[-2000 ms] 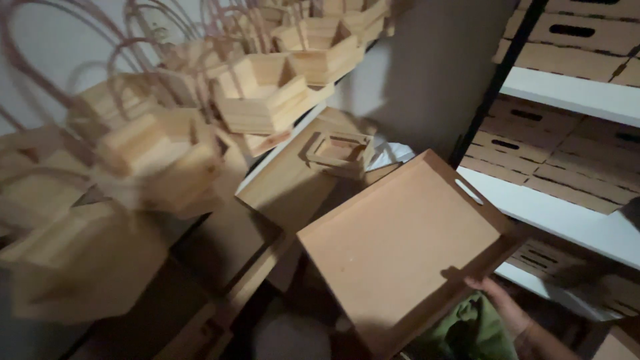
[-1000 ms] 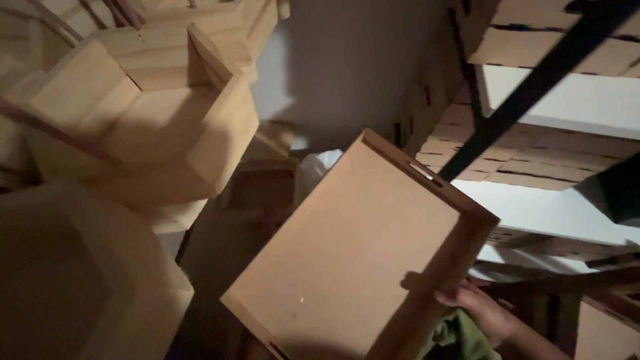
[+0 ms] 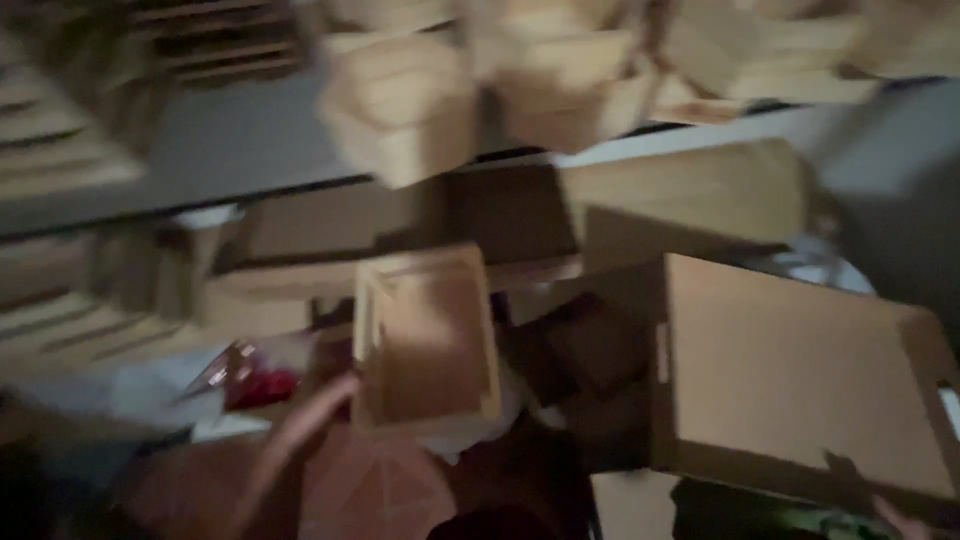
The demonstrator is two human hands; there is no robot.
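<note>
My right hand [image 3: 896,517], low at the right edge, grips the near side of a shallow wooden tray [image 3: 795,375] with slot handles in its ends; most of the fingers are hidden. At the centre a small rectangular wooden crate [image 3: 431,341] is tilted with its inside facing me. My left hand [image 3: 341,390] is at the crate's left side, its fingers blurred against the slatted edge, and seems to hold it.
Above, a grey shelf [image 3: 247,135] bears hexagonal wooden baskets [image 3: 405,105]. Cardboard boxes [image 3: 315,225] lie beneath it. A red item in clear wrap [image 3: 262,386] is left of my left hand. A terracotta-coloured round surface [image 3: 375,487] shows below.
My left hand has come into view at the small crate. The tray is still in my right hand, now at the right of the view. The view has swung to the left.
</note>
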